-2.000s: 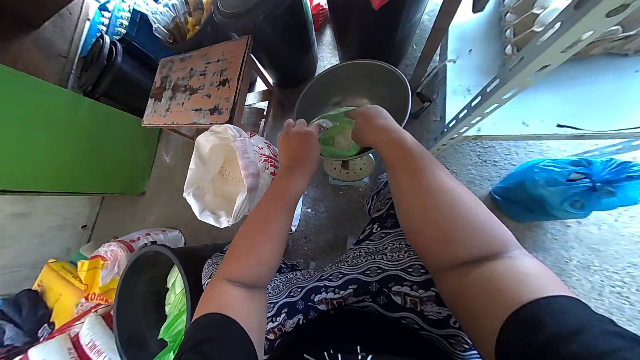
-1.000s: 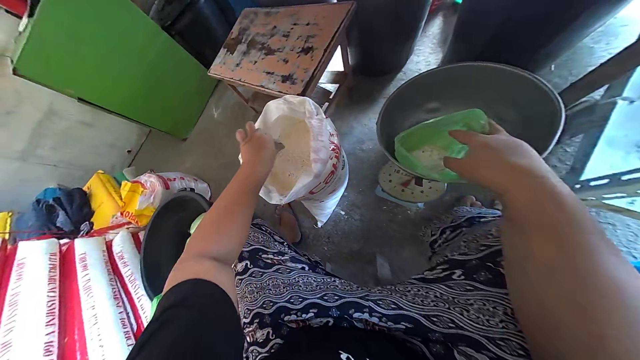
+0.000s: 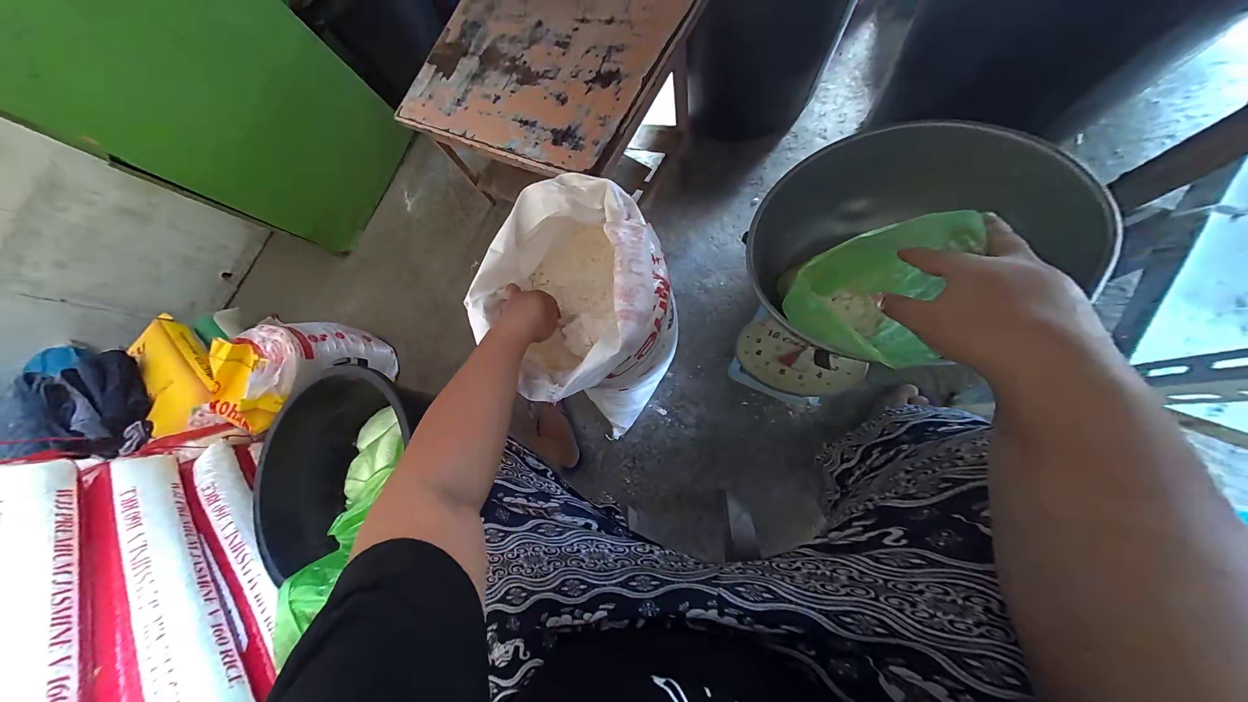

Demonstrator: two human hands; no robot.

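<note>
My left hand (image 3: 531, 314) reaches into an open white woven sack (image 3: 639, 302) and touches the pale powdery or grainy contents (image 3: 577, 273); its fingertips are partly hidden, so whether it grips anything is unclear. On the right, my right hand (image 3: 1004, 292) holds the edge of a green plastic bag (image 3: 887, 249) with some pale contents inside. That bag lies in a wide grey metal basin (image 3: 936, 146). Below the basin, the round dial of a weighing scale (image 3: 795, 359) shows at its near side.
A worn wooden stool (image 3: 546, 78) stands behind the sack. A black tub (image 3: 312, 468) with green plastic bags (image 3: 375, 458) is at lower left, beside stacked rice sacks (image 3: 166, 575). Dark barrels (image 3: 760, 58) stand at the back, and a green panel (image 3: 205, 107) is at upper left.
Two seconds ago both hands were together on the green bag over the basin. The left hand has since moved left to the sack and is now lower inside it; the right stays with the bag.
</note>
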